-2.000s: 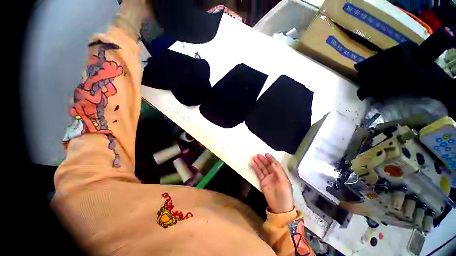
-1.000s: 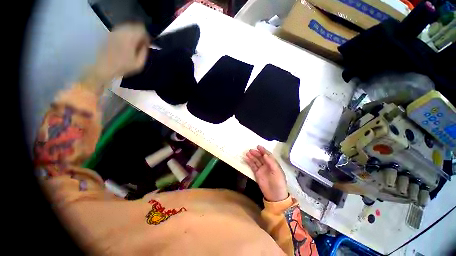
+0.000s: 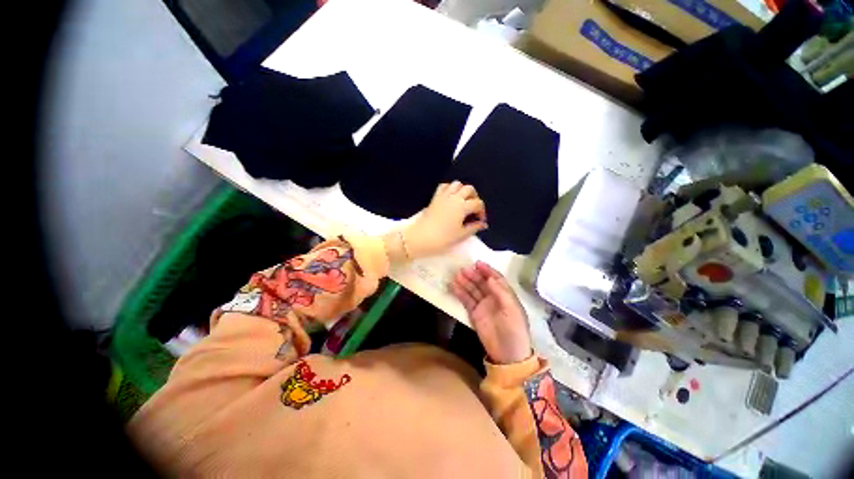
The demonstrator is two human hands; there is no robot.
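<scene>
Black cut panels lie side by side on the white machine table: a wider overlapping pile (image 3: 286, 131) at left, a middle stack (image 3: 407, 150) and a right stack (image 3: 510, 178). My left hand (image 3: 449, 220) is at the lower edge of the middle and right stacks, its fingers curled; whether it grips cloth cannot be told. My right hand (image 3: 493, 309) rests at the table's front edge, palm up, fingers apart and empty. The overlock machine (image 3: 716, 271) stands to the right, its shiny side plate (image 3: 595, 248) beside the right stack.
A cardboard box (image 3: 599, 42) and black cloth (image 3: 712, 84) are behind the table. A green basket (image 3: 140, 309) is below the table at left, a blue basket (image 3: 646, 444) at lower right. A control panel (image 3: 813, 217) is atop the machine. A dark cord (image 3: 796, 409) crosses the right side.
My left hand has come from the far left, over the left panels, to the lower edge of the middle and right stacks. The left panels lie more spread out. My right hand has barely moved.
</scene>
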